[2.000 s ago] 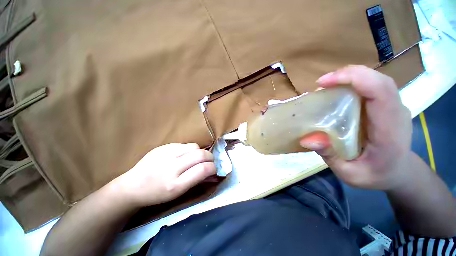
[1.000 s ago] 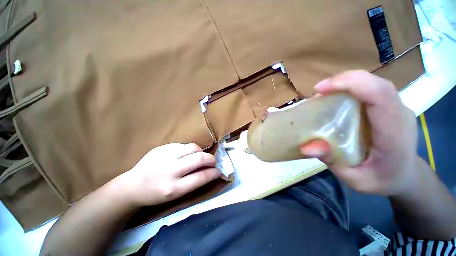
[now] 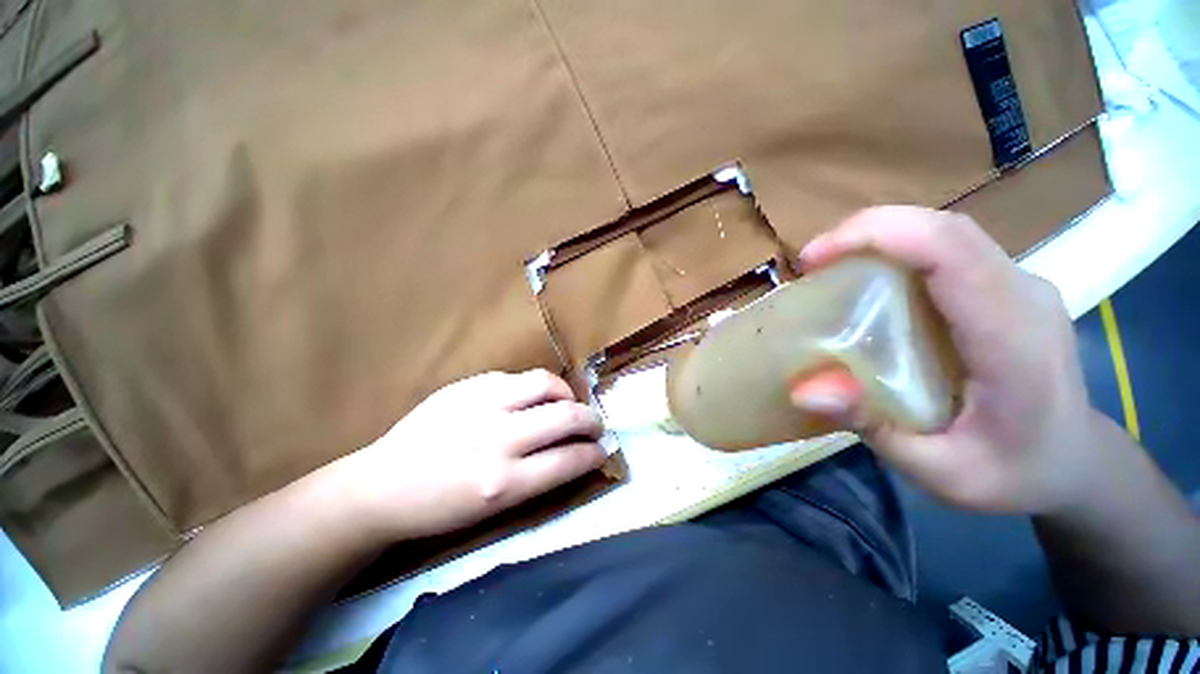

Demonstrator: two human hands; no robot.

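A large flat brown bag body panel (image 3: 382, 171) lies in front of me, with a vertical seam. Its bottom notch (image 3: 651, 270) has dark folded edges and pale corner bits. My right hand (image 3: 974, 356) grips the glue squeeze bottle (image 3: 803, 362), laid over sideways with its bottom to the right. The bottle's nozzle end points left and is hard to make out against the white table. My left hand (image 3: 494, 448) lies on the panel left of the notch, its fingertips at the edge beside a pale strip (image 3: 609, 441). Whether its fingers pinch the fabric is unclear.
A black label (image 3: 996, 95) lies on the panel at upper right. Brown straps (image 3: 66, 263) and a small white piece (image 3: 50, 173) are at the left. The white table's rounded edge (image 3: 750, 490) runs before my dark apron. Grey floor with a yellow line shows at right.
The bottle and my right hand have moved slightly down, uncovering more of the notch's lower edge. My left hand has shifted slightly right, and the pale strip by its fingertips now shows narrower.
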